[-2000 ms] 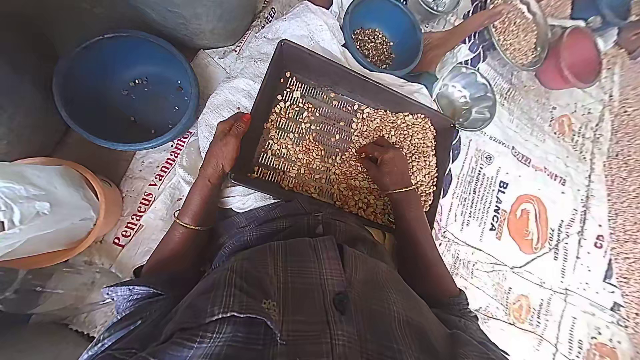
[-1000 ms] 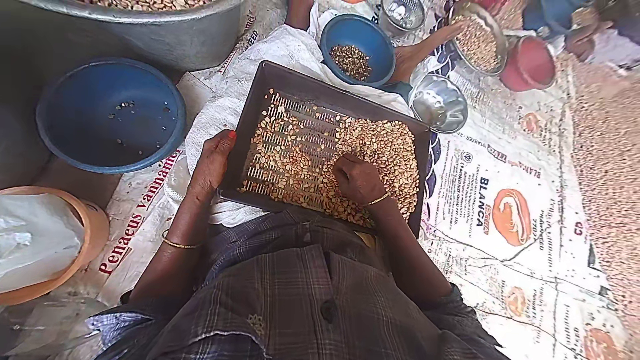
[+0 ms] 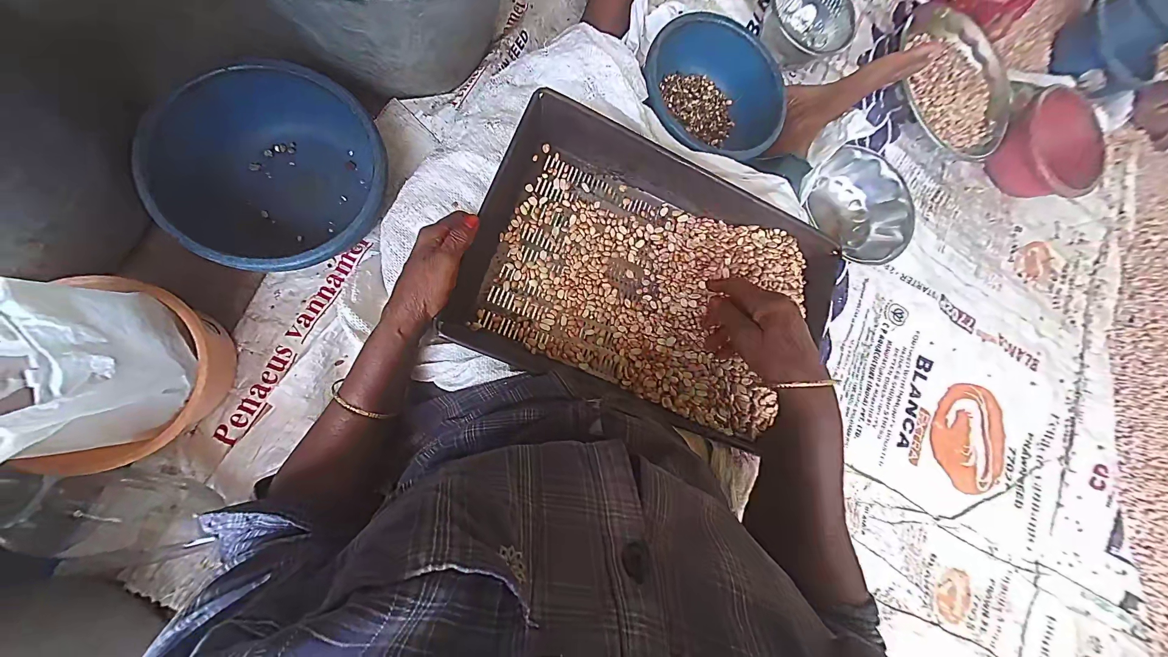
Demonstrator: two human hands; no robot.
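Observation:
A dark plastic tray with a slotted bottom (image 3: 675,173) lies tilted across my lap. Small tan and reddish kernels or beans (image 3: 630,283) cover much of it, heaped thickest along its right side, and slots show through at the left. My left hand (image 3: 436,265) grips the tray's left wall, thumb on the rim. Over the heap at the right is my right hand (image 3: 757,328), fingers bent and touching the kernels; whether any are pinched between the fingertips is hidden.
Blue basins stand at the left (image 3: 260,164) and beyond the tray (image 3: 757,82). An orange tub with a white bag (image 3: 214,365) sits lower left. Steel bowls (image 3: 862,205), a red pot (image 3: 1049,141) and another person's foot or hand (image 3: 821,100) are at upper right, on printed sacks (image 3: 1049,365).
The kernels have spread further toward the left of the tray, covering more slots. My right hand has shifted over the heap; my left hand keeps its hold on the tray's edge.

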